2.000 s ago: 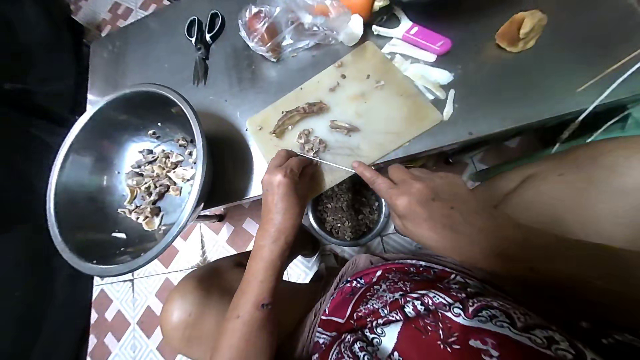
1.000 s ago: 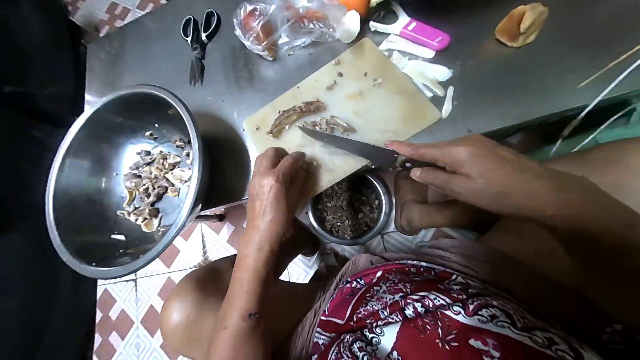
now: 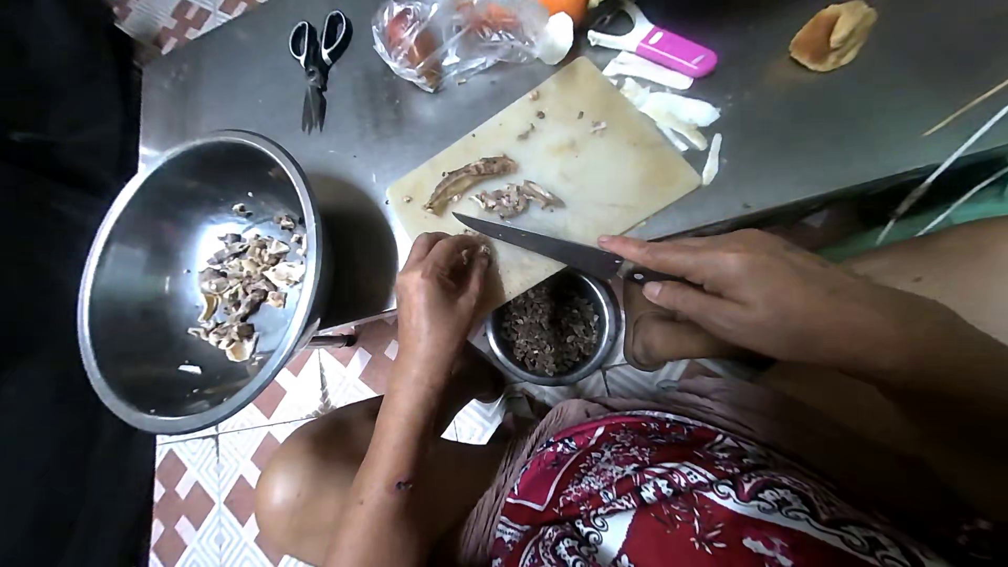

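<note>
My right hand (image 3: 709,283) grips the dark handle of a kitchen knife (image 3: 543,246), its index finger along the top near the blade's base. The blade lies over the pale cutting board (image 3: 622,173), pointing left. Just above the tip is a small heap of chopped brown pieces (image 3: 512,198), and beside it a longer brown strip (image 3: 468,179). At the board's lower left edge, my left hand (image 3: 445,276) has its fingers curled around small pale-brown bits, partly hidden by the fingers. Below the board, a metal bowl (image 3: 551,331) holds finely chopped dark brown pieces.
A large steel bowl (image 3: 94,276) with brown pieces stands left. Along the back of the metal table lie black scissors (image 3: 313,75), a plastic bag (image 3: 465,39) with reddish items, a pink-handled peeler (image 3: 669,49), white peelings (image 3: 669,106) and an orange-brown piece (image 3: 833,35).
Two seconds ago the knife blade was beside my left fingers at the board's lower edge; one second ago it had moved up to the chopped pieces. Now its tip is just below them.
</note>
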